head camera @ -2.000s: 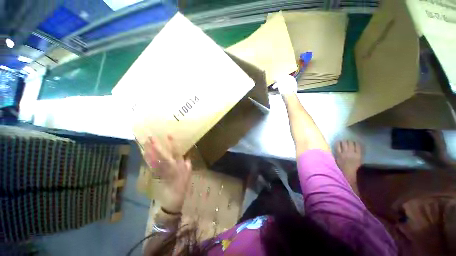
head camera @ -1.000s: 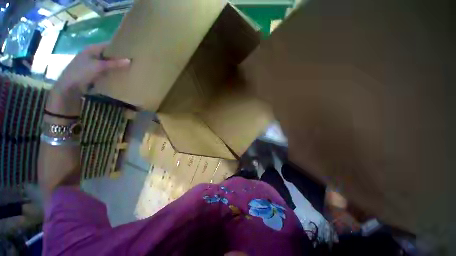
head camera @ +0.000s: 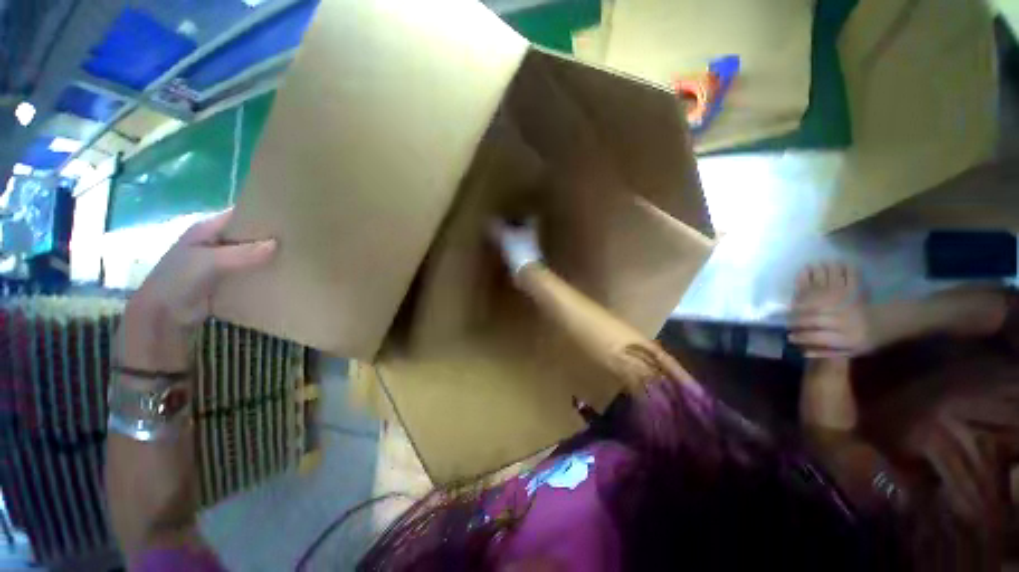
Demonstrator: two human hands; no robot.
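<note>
A large brown carton [head camera: 369, 145] is tilted in front of me, its open side and flaps facing me. My left hand [head camera: 212, 263], bare with a watch at the wrist, grips the carton's left edge, thumb on the outer face. My right hand [head camera: 516, 244], in a white glove, is inside the carton. It is small and blurred, and whether it holds anything cannot be told. The carton's dark inside is partly hidden by shadow and my right forearm.
A tape dispenser [head camera: 715, 92] in blue and orange lies on flat cardboard [head camera: 771, 45]. Another brown carton [head camera: 916, 101] stands at the right. A person's hand [head camera: 829, 307] rests at the bench edge near a dark phone-like slab [head camera: 970, 255]. Stacked sheets [head camera: 67, 425] stand at the left.
The carton was turned from its closed printed face to its open side. My left hand moved up onto its left edge. My right hand moved from beside the tape dispenser into the carton.
</note>
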